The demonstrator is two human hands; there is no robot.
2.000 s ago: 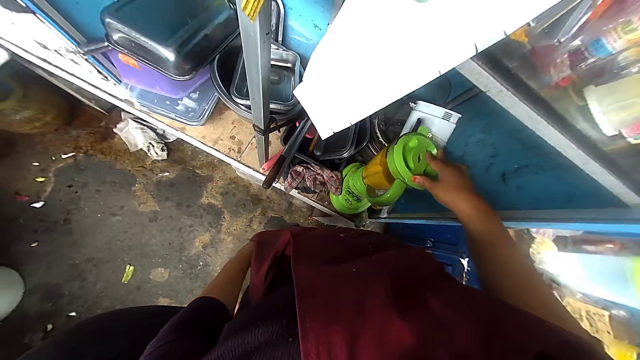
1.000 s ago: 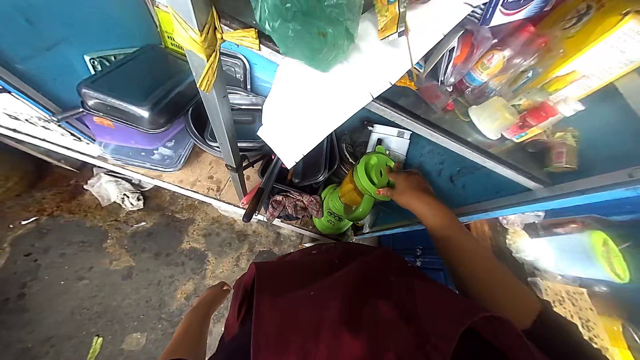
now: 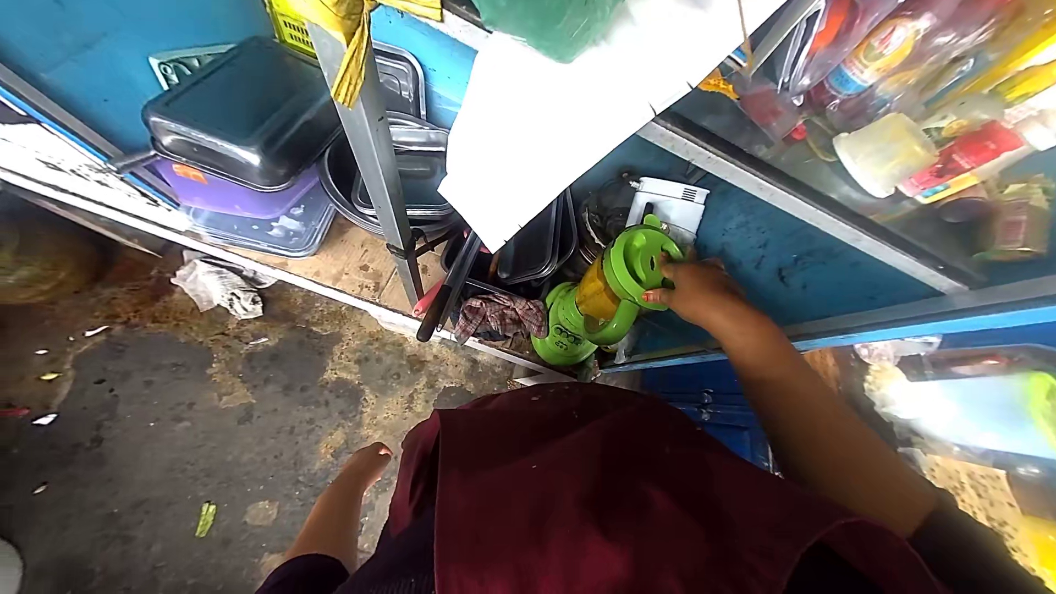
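A green blender (image 3: 567, 328) stands on the low shelf, with yellow-orange contents showing through its jar (image 3: 597, 290). My right hand (image 3: 695, 289) rests on the blender's green lid (image 3: 643, 262), fingers bent over its edge; whether it grips the lid or only presses on it cannot be told. My left hand (image 3: 368, 464) hangs low beside the maroon cloth over my body, above the floor, and touches nothing visible. A checked cloth (image 3: 500, 317) lies against the left of the blender base. Behind the blender is a white appliance or box (image 3: 669, 206).
A metal post (image 3: 375, 148) rises from the shelf edge. Left of it are a black baking pan (image 3: 247, 111) and a purple tub (image 3: 239, 188). Dark handles (image 3: 448, 289) jut over the edge. A white board (image 3: 536, 124) overhangs the shelf. Glass-fronted compartments with bottles (image 3: 879, 49) stand at right.
My left hand, hidden by the cloth two seconds ago, now shows out at my side. My right hand stays at the blender lid. The view has shifted.
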